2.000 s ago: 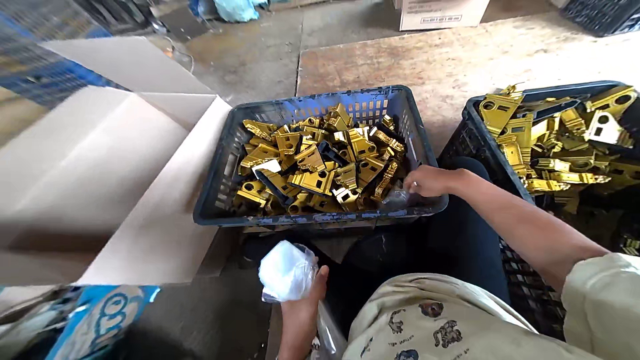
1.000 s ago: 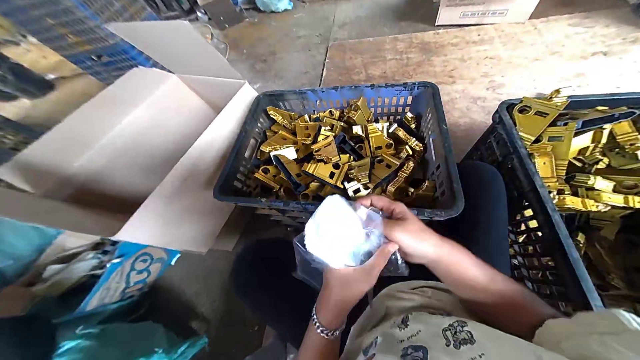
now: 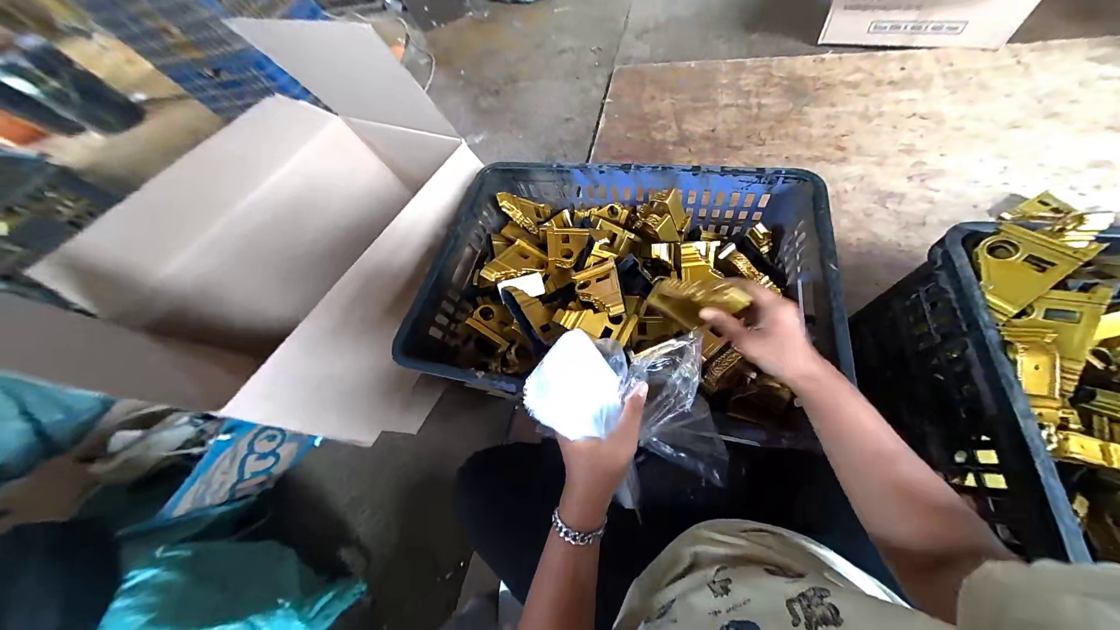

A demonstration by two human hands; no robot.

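Note:
My left hand (image 3: 604, 437), with a chain bracelet at the wrist, holds a white bundle (image 3: 573, 385) and a clear plastic bag (image 3: 678, 385) over the near rim of a dark plastic crate (image 3: 827, 254). What the white bundle is made of cannot be told. In my right hand (image 3: 770, 337) is a gold-coloured bracket-like part (image 3: 696, 300), blurred, above the crate's right half. Many similar gold parts (image 3: 599, 284), with holes and ridged edges, lie jumbled in the crate below both hands.
An open cardboard box (image 3: 254, 219) stands left of the crate, its flap near the rim. A second crate (image 3: 1032, 420) of gold parts is at the right. Teal plastic (image 3: 236, 586) lies at lower left, a wooden board (image 3: 875, 122) beyond, a closed carton (image 3: 927, 22) at the top.
A second ago both hands were together at the white bundle and bag. My right hand has since moved away over the crate and taken hold of a gold part.

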